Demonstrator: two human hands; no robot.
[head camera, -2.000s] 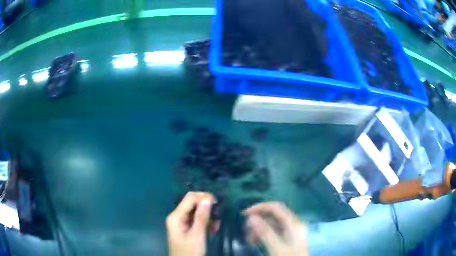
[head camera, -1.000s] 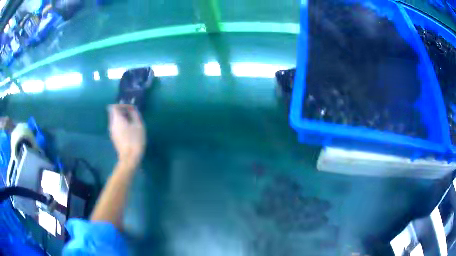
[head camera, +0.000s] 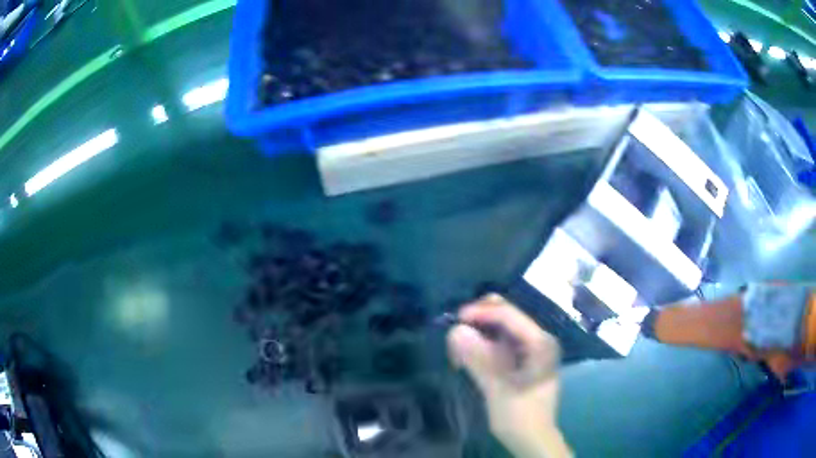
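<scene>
My right hand (head camera: 508, 362) is right of the ring pile, fingers pinched, with a small dark part (head camera: 445, 318) at the fingertips; blur hides its exact shape. My left hand is not in view. Black rings (head camera: 309, 277) lie in a loose pile on the green bench. A squarish black housing (head camera: 394, 420) with round recesses lies at the bottom edge, left of my right hand. The orange screwdriver (head camera: 702, 326) lies at the right, its tip by the white-and-dark screw feeder (head camera: 644, 215).
Two blue bins (head camera: 429, 92) of black parts stand at the back, above a long pale support block (head camera: 465, 143). A crumpled clear bag (head camera: 769, 170) is behind the feeder. Dark equipment (head camera: 40, 402) stands at the lower left. Blue material (head camera: 769, 425) shows at the lower right.
The view has swung back right from the far line. My left hand, at a black block there one second ago, is out of view. My right hand, feeder and screwdriver are in view again.
</scene>
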